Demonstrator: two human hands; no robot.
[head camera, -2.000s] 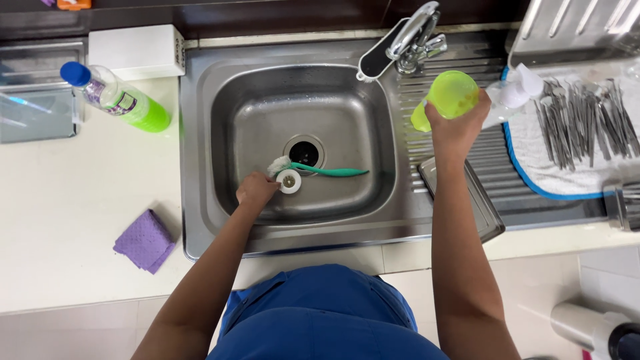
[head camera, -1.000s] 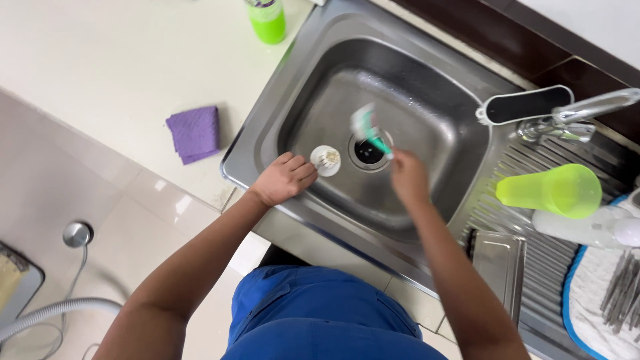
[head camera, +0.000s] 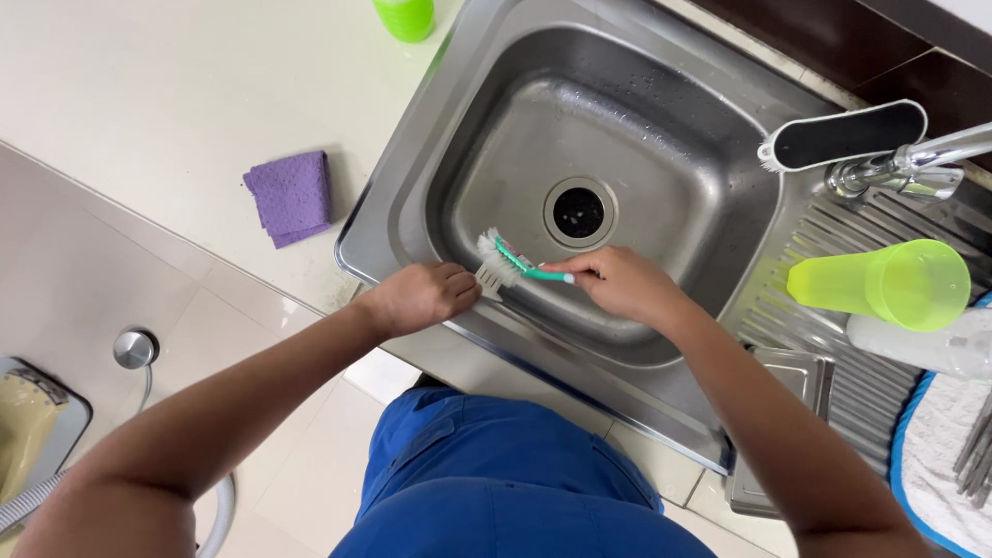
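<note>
Over the near left edge of the steel sink (head camera: 659, 124), my left hand (head camera: 426, 297) is closed on a small white slotted piece (head camera: 488, 281), mostly covered by my fingers and the bristles. My right hand (head camera: 620, 280) grips the green handle of a scrub brush (head camera: 531, 269). The brush's white bristles touch the slotted piece. The dark drain (head camera: 579, 213) lies just beyond the brush, in the sink's floor.
A folded purple cloth (head camera: 291, 198) and a bottle of green liquid (head camera: 407, 17) are left of the sink. Near the chrome faucet (head camera: 891, 172) lies an oval black-backed brush (head camera: 849, 138). A yellow-green cup (head camera: 883, 284), metal tray (head camera: 783, 387) and white towel (head camera: 942, 457) are right.
My right hand has let go of the yellow-green cup, which now lies on the drainboard, and has taken up the green brush from the sink. The brush has come onto the white piece. The view has turned.
</note>
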